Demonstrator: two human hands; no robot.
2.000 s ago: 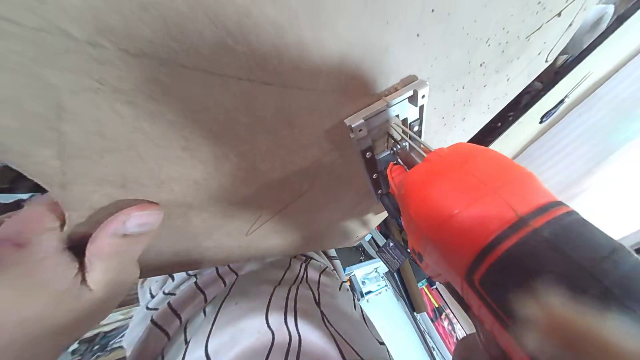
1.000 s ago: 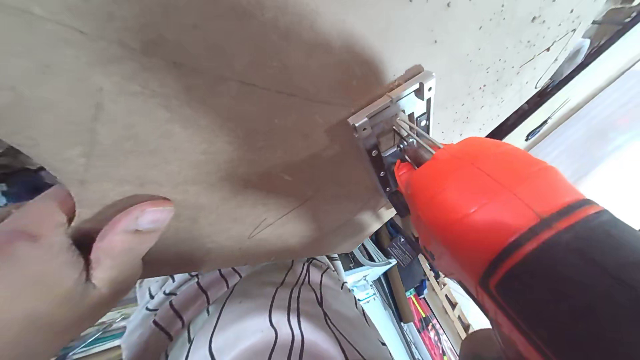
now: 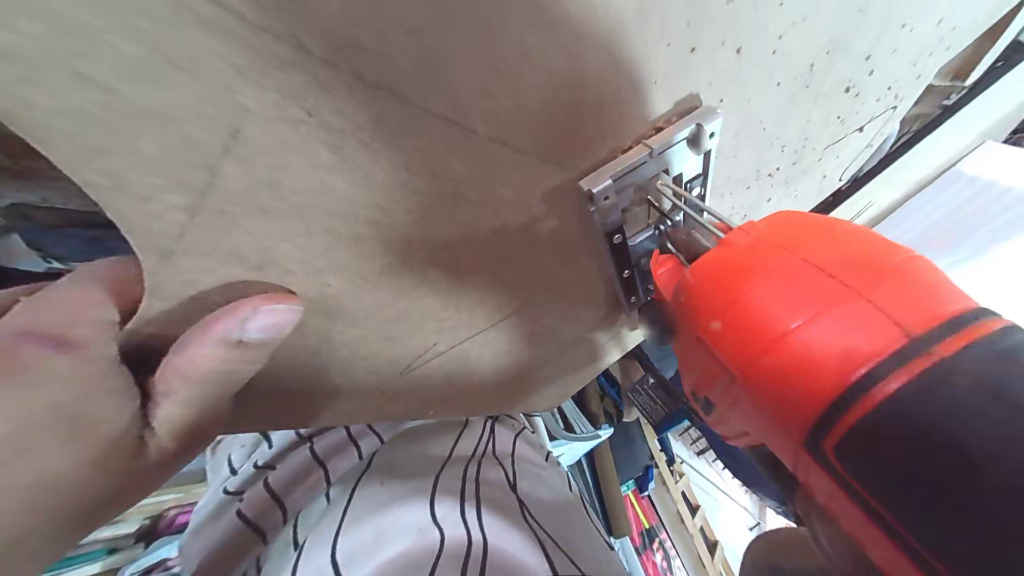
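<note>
A broad thin wooden board [image 3: 320, 200], probably plywood, spans most of the view, with a curved edge at left. My left hand [image 3: 144, 360] grips it at lower left, the thumb on its face and the fingers at the curved edge. A red and black jigsaw [image 3: 808, 320] stands at right, its metal shoe plate [image 3: 656, 160] on the board near the lower right edge. Of my right hand [image 3: 776, 552], only a blurred part shows at the bottom, beside the tool body; most of its grip is hidden. The blade's contact with the board is hard to see.
A striped garment [image 3: 400, 496] on my body lies just beyond the board's lower edge. Below right are a wooden rack [image 3: 692, 512] and mixed items. Stacked things [image 3: 160, 520] show at lower left. Dark spots and pencil-like lines mark the board.
More of the curved board edge beside my left hand shows now, as the view has shifted somewhat. The jigsaw remains near the board's right part, and my left hand stays on the board.
</note>
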